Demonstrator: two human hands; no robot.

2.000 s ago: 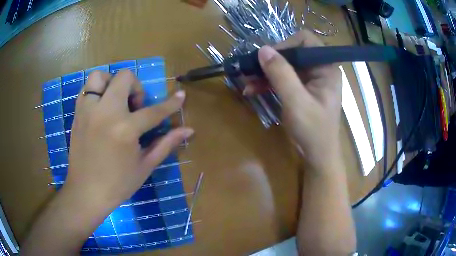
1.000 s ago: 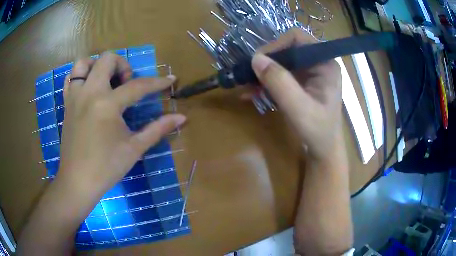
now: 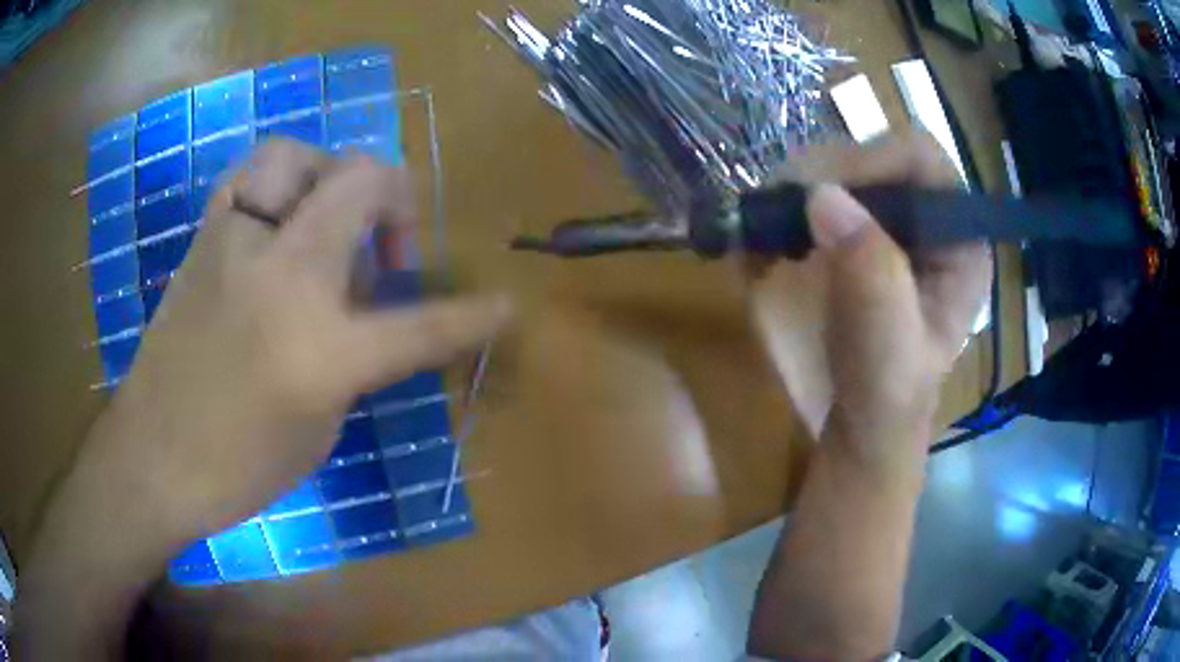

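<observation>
A blue solar cell sheet (image 3: pixel 227 110) with silvery lines lies at the left. A thin bus ribbon (image 3: pixel 436 168) lies along its upper right edge. A second thin ribbon (image 3: pixel 469 427) lies by the lower right edge, its upper end near my fingers. My left hand (image 3: pixel 298 298) is over the sheet, blurred, with index finger stretched past the right edge; whether it grips the ribbon I cannot tell. My right hand (image 3: pixel 874 259) is shut on the soldering iron (image 3: pixel 776 220). The iron's tip points left and is clear of the ribbons.
A pile of cut ribbon (image 3: pixel 686 78) lies at the top centre. White strips (image 3: pixel 929 104) lie behind my right hand. A dark cord runs down the right side. A black item (image 3: pixel 1068 181) stands at the right. The table edge (image 3: pixel 738 541) and floor show below.
The iron and my right hand have moved right, away from the ribbon. My left fingers have moved down along the edge. The sheet sits higher in view.
</observation>
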